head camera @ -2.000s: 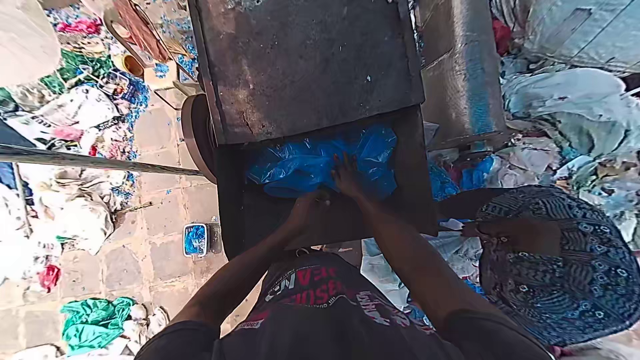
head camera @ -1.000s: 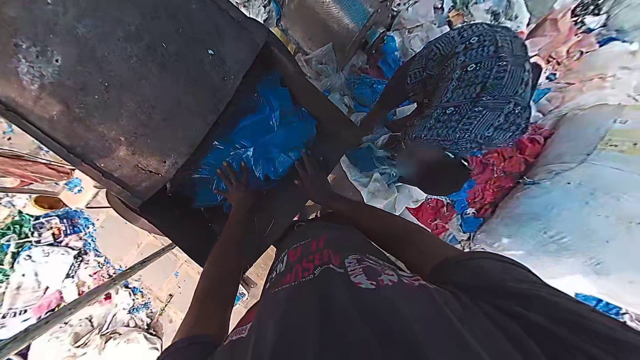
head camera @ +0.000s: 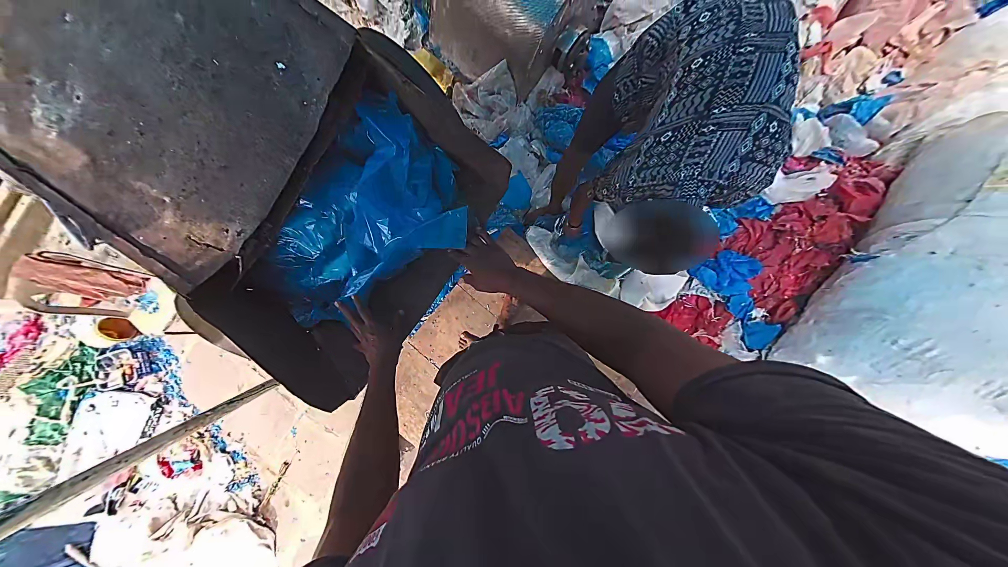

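Blue plastic film (head camera: 370, 213) lies bunched in the open mouth of a dark metal machine (head camera: 165, 118). My left hand (head camera: 368, 335) is at the lower edge of the film, its fingers spread and touching or close against it. At the right corner of the film, by the rim of the opening, is my right hand (head camera: 487, 264), with its fingers extended; whether they pinch the film's edge is hard to tell. The inner part of the film is hidden under the machine's metal cover.
A co-worker in a patterned garment (head camera: 709, 102) bends over plastic scraps at my right. Red plastic scraps (head camera: 819, 236) and a large pale sack (head camera: 913, 291) lie beyond. A long pole (head camera: 142, 457) slants at lower left, near a chair (head camera: 87, 295) and mixed plastic waste (head camera: 102, 417).
The view has turned strongly. My hands, on the film in the first frame, are now at its near edge and further apart. The film stands more heaped than a second ago.
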